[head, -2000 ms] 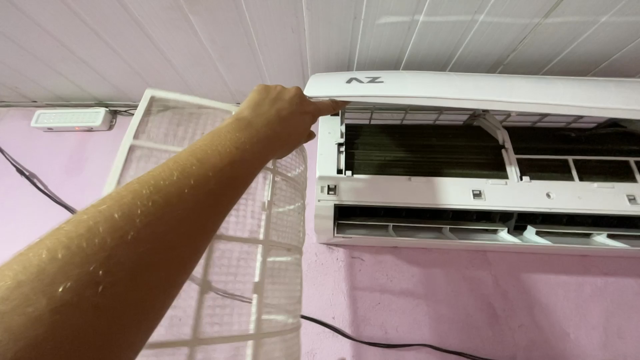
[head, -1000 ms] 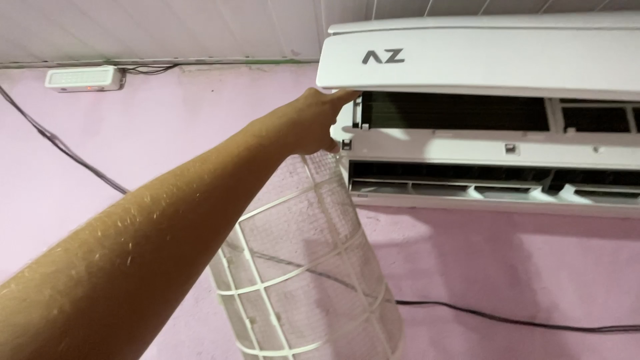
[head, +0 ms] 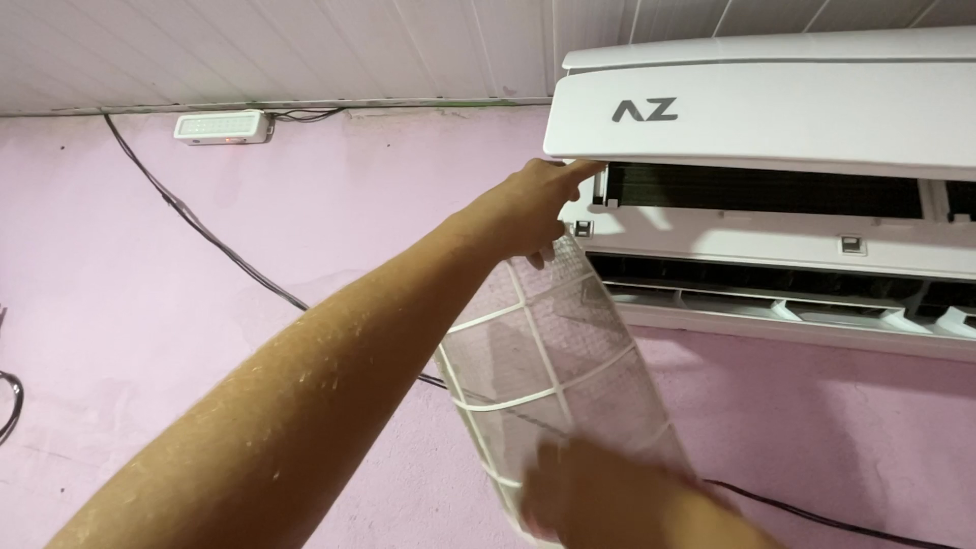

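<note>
My left hand [head: 537,206] reaches up to the left end of a white wall-mounted air conditioner. Its index finger touches the lower edge of the raised front panel [head: 762,114], and its other fingers hold the top of a white mesh air filter [head: 549,328]. The filter hangs below, bowed, with a grid of plastic ribs. My right hand [head: 572,488], blurred, is at the filter's lower part; whether it grips the mesh cannot be told. Under the panel shows the dark coil [head: 762,187], with the air outlet louvers [head: 793,309] lower down.
A small white emergency light [head: 221,127] is on the pink wall just under the ceiling. A black cable [head: 221,244] runs down the wall behind my left arm and the filter. White ceiling panels [head: 305,46] lie close above the air conditioner.
The front panel has come down over the upper part of the opening. The filter hangs lower and more bowed under my left hand. My right hand has come into view from below.
</note>
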